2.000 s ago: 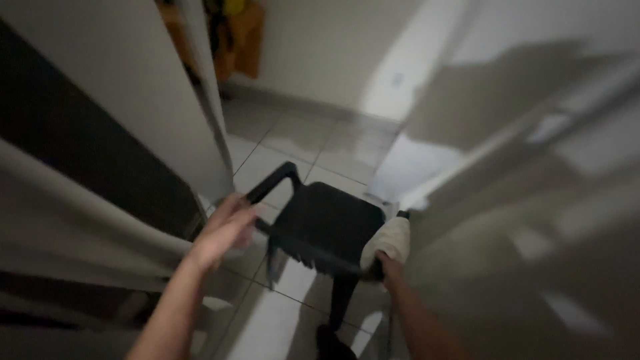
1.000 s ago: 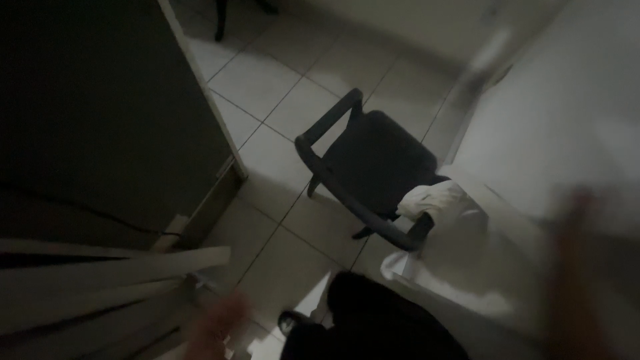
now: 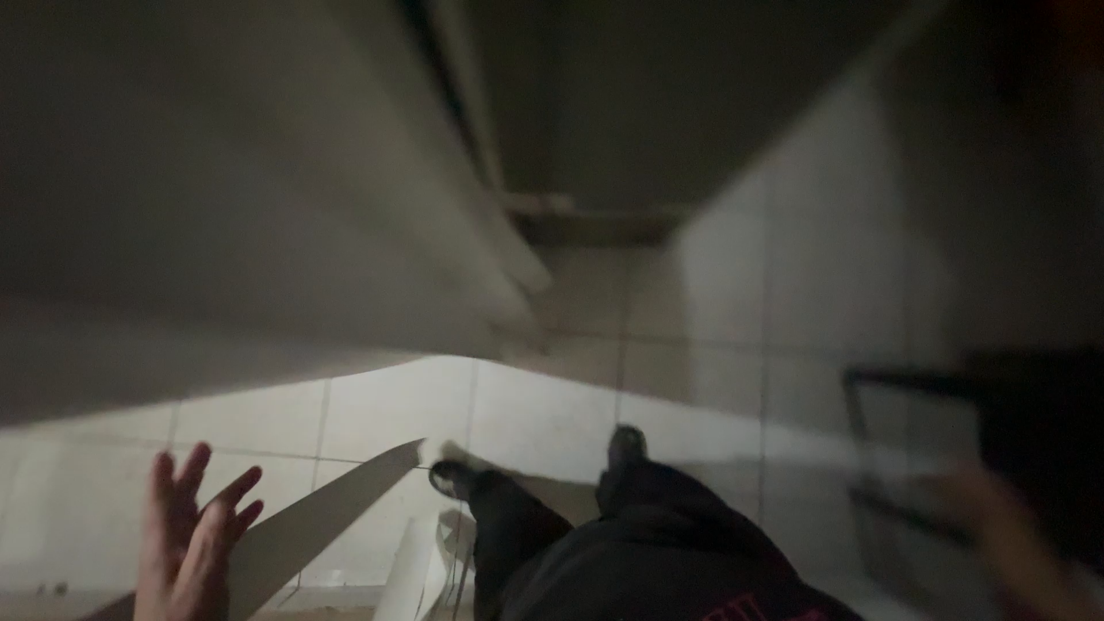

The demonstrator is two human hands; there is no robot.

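Observation:
Over the tiled floor at the lower left, my left hand (image 3: 194, 535) is raised with its fingers spread and holds nothing. A pale flat panel or strip (image 3: 332, 526) lies just right of it, and I cannot tell whether they touch. My right hand (image 3: 975, 496) is a blur at the lower right, near the armrest of a dark chair (image 3: 906, 379); its fingers are too blurred to read. The chair's seat is lost in shadow at the right edge. My feet in dark shoes (image 3: 627, 444) stand on the tiles between the hands.
A large pale surface (image 3: 216, 216), blurred, fills the upper left. Behind it stands a dark cabinet-like piece (image 3: 655, 112) with its base on the floor. Crumpled white sheet material (image 3: 418, 561) lies by my left foot, with thin cords beside it.
Two seconds ago both hands were at the dark chair's armrests; now my left hand is away from it. The view has swung strongly, and the chair now shows at the right edge.

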